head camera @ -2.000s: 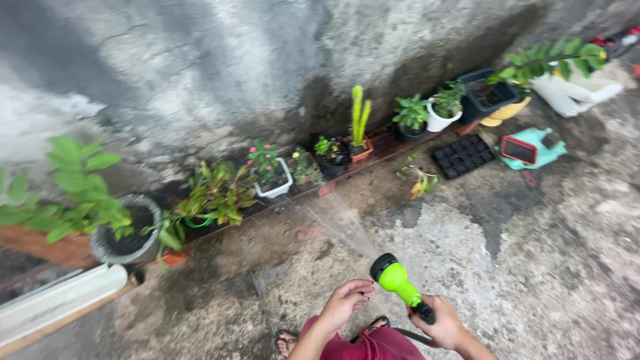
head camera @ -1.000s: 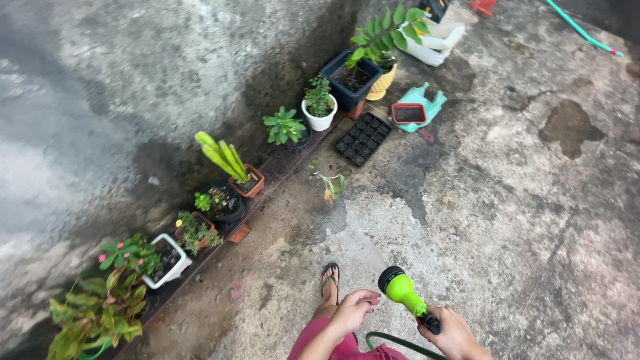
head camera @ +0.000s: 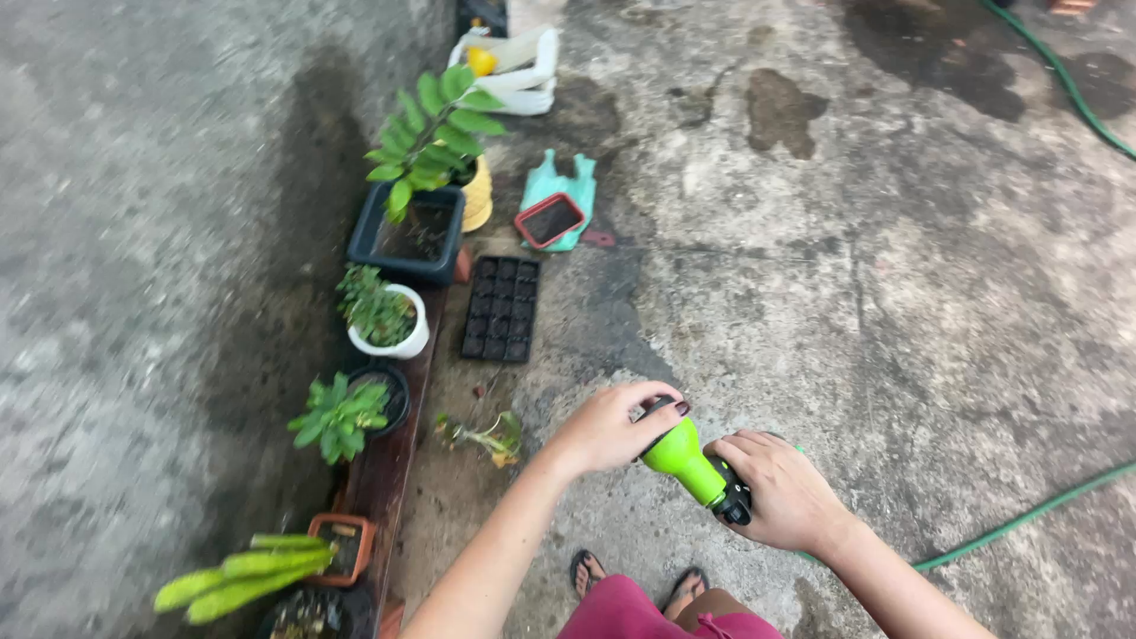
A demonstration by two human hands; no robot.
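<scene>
A lime-green and black hose spray nozzle (head camera: 685,457) is held in front of my legs, its head pointing to the upper left. My right hand (head camera: 777,488) is closed around its black handle. My left hand (head camera: 621,426) grips the black front ring of the nozzle head, thumb and fingers on opposite sides. A green garden hose (head camera: 1021,516) runs off to the right from behind my right forearm. No water spray shows at the nozzle now.
Along the wall at left, a wooden plank (head camera: 390,484) carries a cactus in a terracotta-coloured pot (head camera: 366,550), a black pot (head camera: 404,399), a white pot (head camera: 417,342) and a dark planter (head camera: 359,235). A black seedling tray (head camera: 501,309), a red-rimmed tray (head camera: 524,226) and an uprooted plant (head camera: 488,437) lie on the concrete.
My left hand, beside the nozzle with its fingers off it earlier, has taken hold of the nozzle head. The spray seen two seconds ago is gone. The view has turned right along the wall.
</scene>
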